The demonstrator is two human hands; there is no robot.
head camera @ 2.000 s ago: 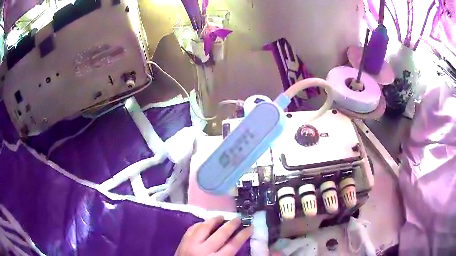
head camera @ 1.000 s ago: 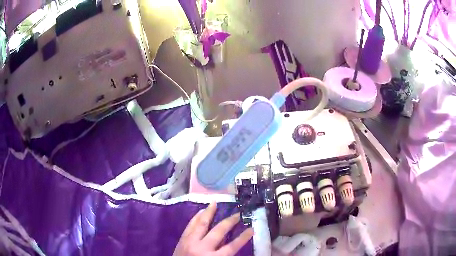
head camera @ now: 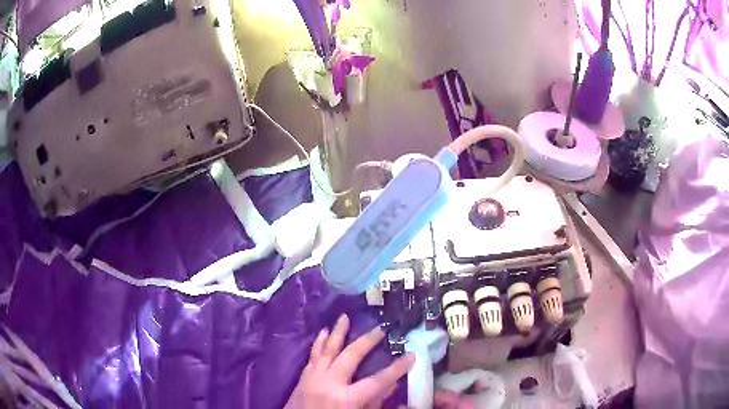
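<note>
The shiny purple quilted panel [head camera: 232, 343] with white edging lies left of the off-white overlocker [head camera: 511, 220] and reaches its presser foot area [head camera: 396, 307]. My left hand [head camera: 348, 371] lies flat on the panel, fingers spread, just below and left of the foot, one fingertip near a white strip [head camera: 420, 375]. This strip hangs down from beside the foot, with a pale bunched part at its top. My right hand [head camera: 457, 399] shows only as a few blurred fingers at the bottom edge, right of the strip; its grip is hidden.
A pale blue lamp [head camera: 388, 224] hangs above the foot. Four dials [head camera: 489, 310] line the machine's front. A beige appliance [head camera: 136, 112] stands back left, a flower vase [head camera: 332, 72] behind, a white cone [head camera: 559, 148] back right. Pale crumpled material [head camera: 484, 387] lies below the dials.
The panel's white edge has left the foot area and purple fabric now lies there. My left hand's fingers have spread. My right hand's fingers have appeared at the bottom edge. The strip's top has bunched up.
</note>
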